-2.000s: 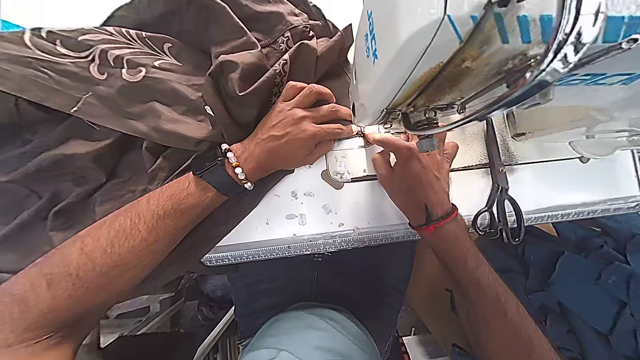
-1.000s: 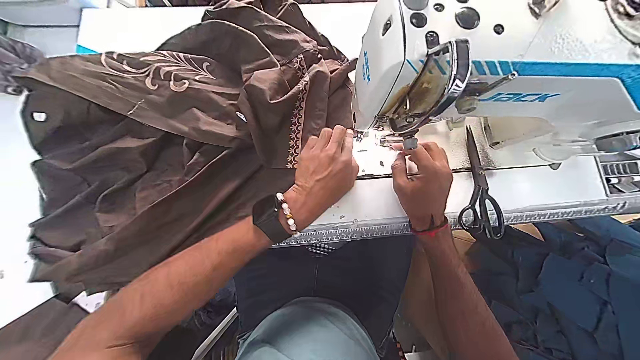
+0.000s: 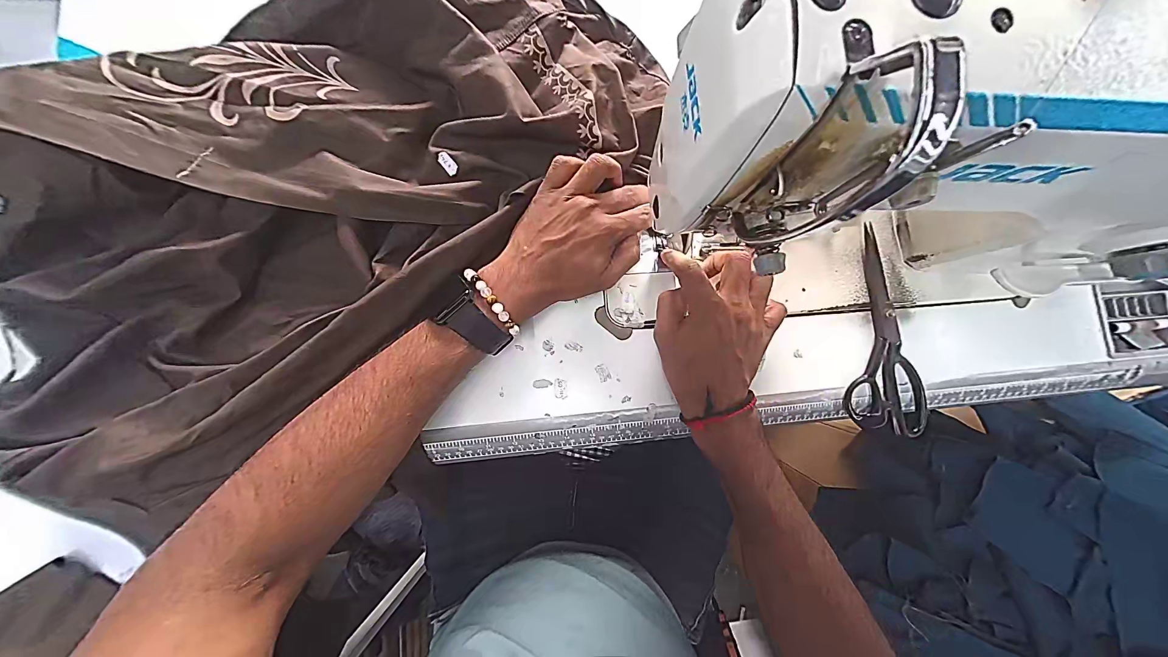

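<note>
A brown embroidered garment [image 3: 365, 182] lies in folds over the left of the table, reaching the needle area of a white Jack sewing machine [image 3: 739, 109]. My left hand [image 3: 570, 233], with curled fingers, rests at the garment's right edge, just left of the presser foot [image 3: 662, 242]. Its fingertips are partly hidden, so its grip is unclear. My right hand [image 3: 716, 324] has its fingertips at the front of the presser foot, below the machine head. Whether cloth or thread is between them cannot be made out.
Black-handled scissors [image 3: 883, 356] lie right of my right hand, their handles over the table's front edge. A measuring tape strip [image 3: 547, 440] runs along that edge. Dark blue cloth pieces [image 3: 1031, 511] are heaped below on the right. A small white tag [image 3: 447, 162] is on the garment.
The view has shifted noticeably. Both hands stay near the presser foot; the fingers of my left hand are more bent than one second ago.
</note>
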